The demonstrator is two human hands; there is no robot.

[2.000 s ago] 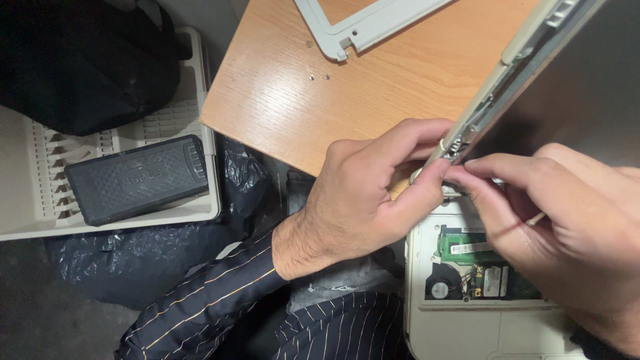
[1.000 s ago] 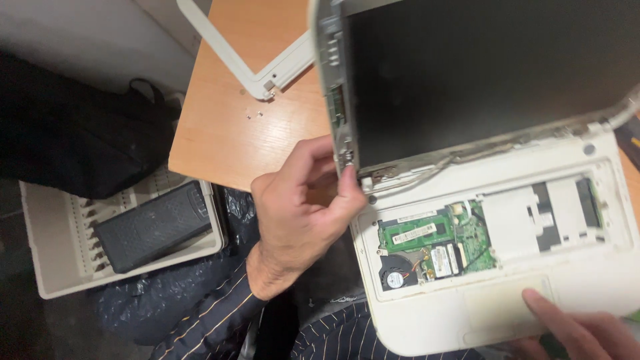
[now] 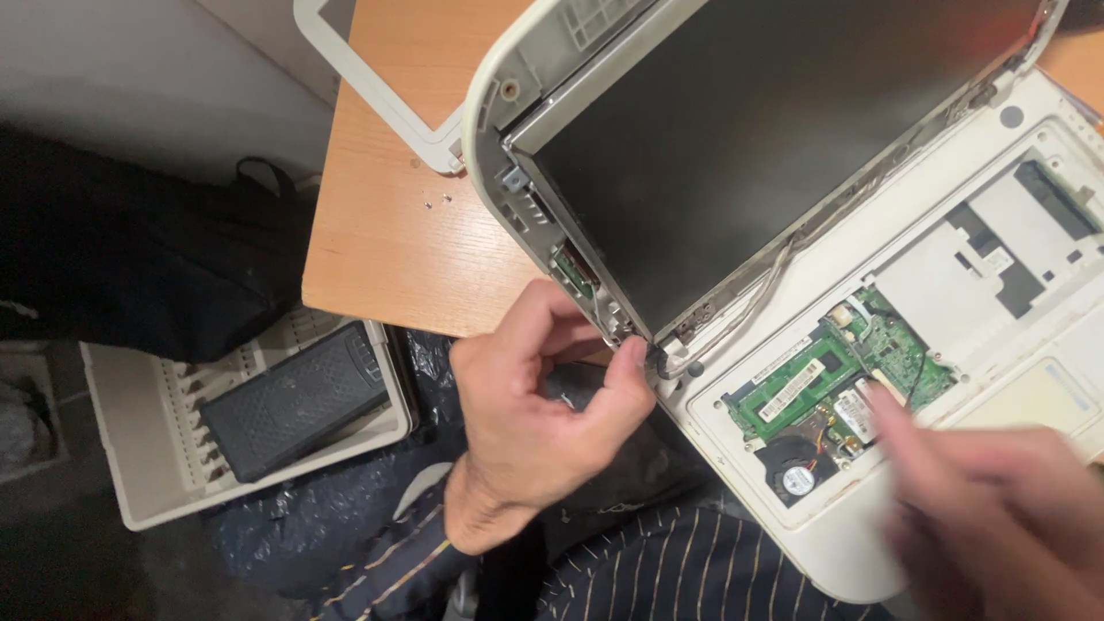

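Observation:
A white laptop lies with its lid raised and its screen frame taken off, so the LCD panel (image 3: 733, 155) and the hinge side are bare. My left hand (image 3: 552, 405) pinches the lid's lower left corner near the hinge with thumb and fingers. My right hand (image 3: 992, 509), blurred, hovers over the laptop base (image 3: 862, 552); whether anything is in its fingers cannot be told. In the uncovered base show a green memory module (image 3: 789, 388), a small fan (image 3: 798, 479) and a circuit board (image 3: 906, 362). A thin cable (image 3: 759, 302) runs along the hinge line.
A white plastic screen bezel (image 3: 392, 108) lies on the wooden table (image 3: 388, 250), with small screws (image 3: 437, 202) near it. To the left, a pale plastic crate (image 3: 129, 431) holds a black textured case (image 3: 293, 405). A black bag (image 3: 138, 250) and dark plastic sheeting (image 3: 285, 535) are beside it.
My right hand was at the hinge beside my left hand two seconds ago and is now away, over the base. My left hand stays at the lid's corner. The view has shifted.

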